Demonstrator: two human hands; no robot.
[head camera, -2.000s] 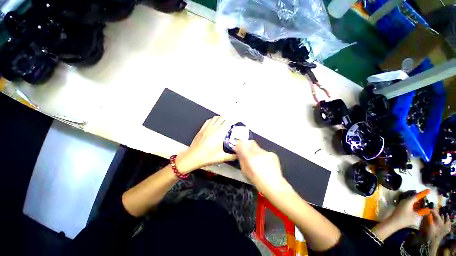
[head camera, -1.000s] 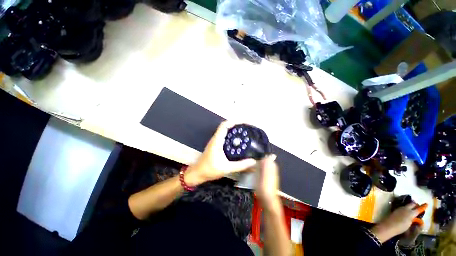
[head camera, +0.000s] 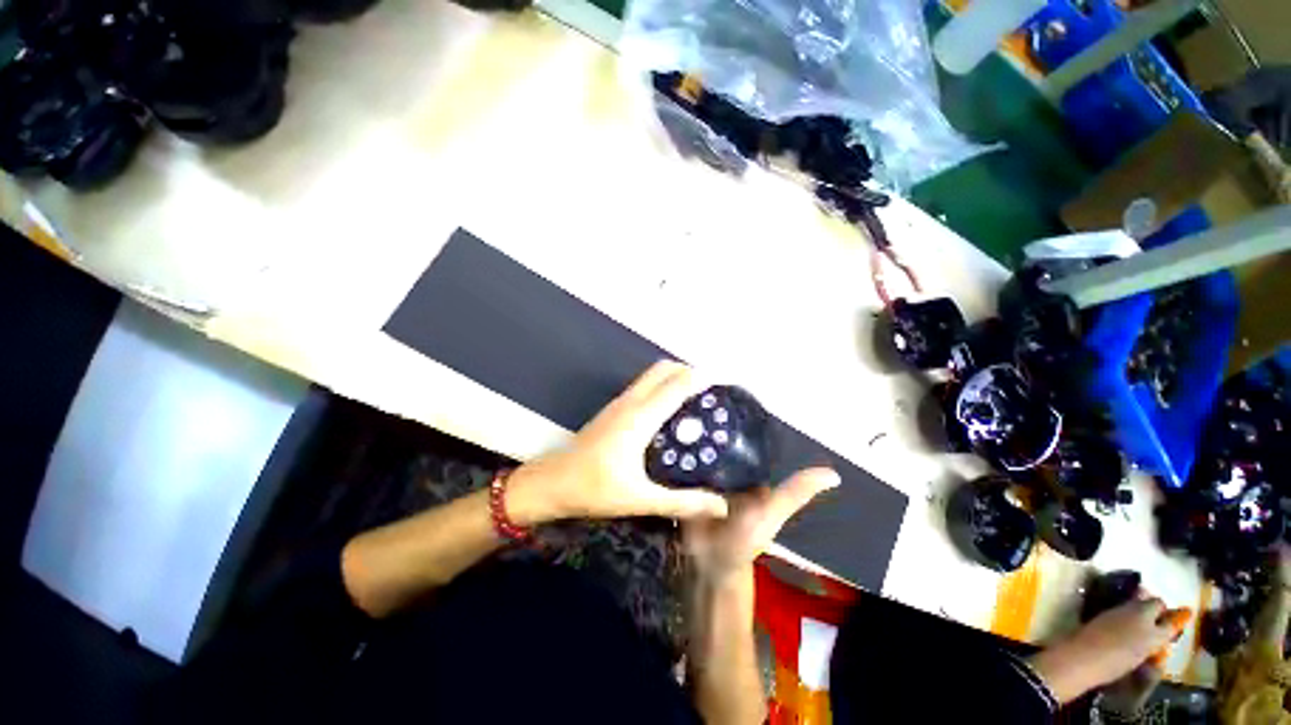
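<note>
A black camera head (head camera: 712, 439) with a ring of pale dots and a bright centre is in my left hand (head camera: 612, 456), held over the dark mat (head camera: 545, 329). Its dotted face is turned toward the left and up. My left fingers and thumb grip it from the left side. My right hand (head camera: 758, 527) is just below and right of the camera head, palm up. Its thumb points away to the right. Its other fingers are hidden, so I cannot tell whether they touch the head or hold anything. No cloth shows.
Black camera parts (head camera: 213, 71) are heaped at the upper left. Open black housings (head camera: 1008, 415) stand at right, near a blue bin (head camera: 1164, 375). A clear plastic bag (head camera: 793, 57) and black cables (head camera: 800, 142) lie at the back. A neighbour's hand (head camera: 1119, 644) holds something orange at lower right.
The white cloth over the camera face is gone from view. The head has turned to show its dots and shifted slightly right and down. My right hand has dropped below it, thumb now spread.
</note>
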